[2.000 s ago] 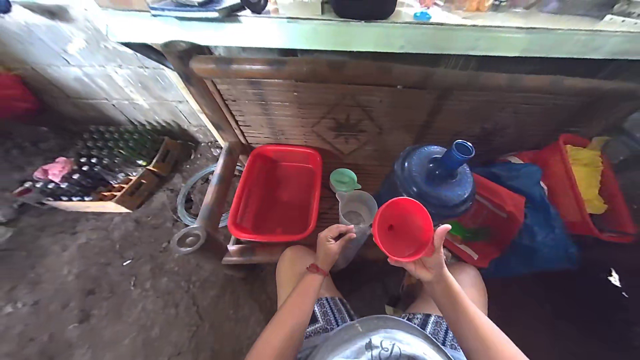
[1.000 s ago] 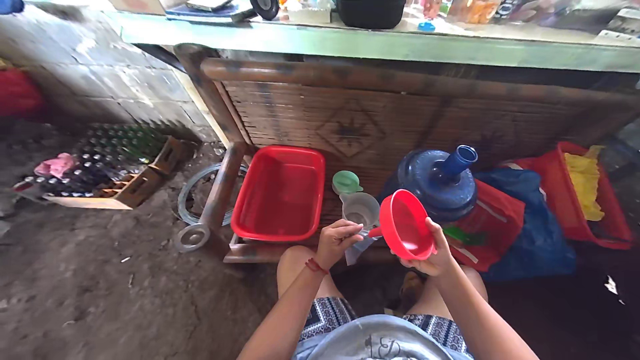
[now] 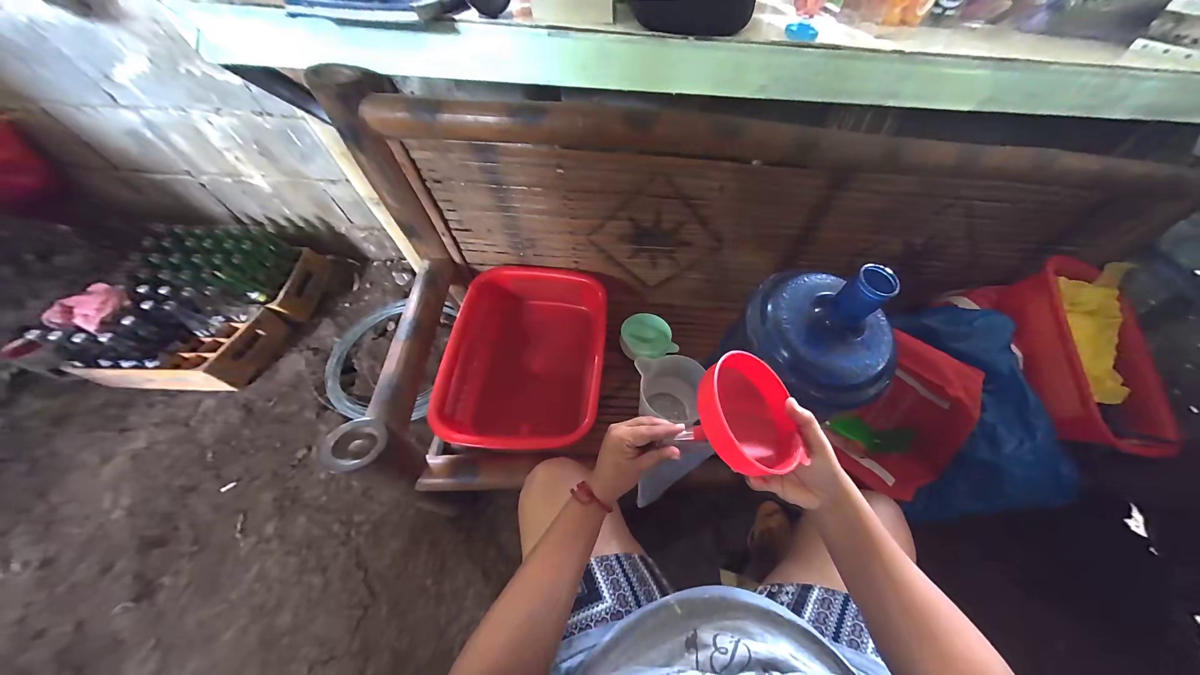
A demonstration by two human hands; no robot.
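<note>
My right hand (image 3: 802, 464) grips the rim of a red plastic funnel (image 3: 750, 412), which is tilted with its spout toward the left. The fingers of my left hand (image 3: 642, 455) pinch at the spout's end; whether they hold something small there, I cannot tell. Just behind the funnel stands a clear plastic pitcher (image 3: 671, 389), and beyond it a green cup-like container (image 3: 647, 335). A blue water jug (image 3: 820, 337) stands on the bamboo bench right behind the funnel. To the left of the pitcher lies a red rectangular basin (image 3: 521, 361).
A metal basin (image 3: 717, 633) is at my lap. Right of the jug are a red bag (image 3: 923, 412), a blue bag (image 3: 1022, 441) and a red tub (image 3: 1050, 319) with yellow cloth. Crates of bottles (image 3: 234, 347) and coiled tubing (image 3: 342, 361) lie on the ground at left. A green-edged counter (image 3: 600, 61) runs behind.
The funnel has turned from facing up toward me to lying sideways, its spout now pointing left at my left hand's fingers. My right hand keeps hold of the rim.
</note>
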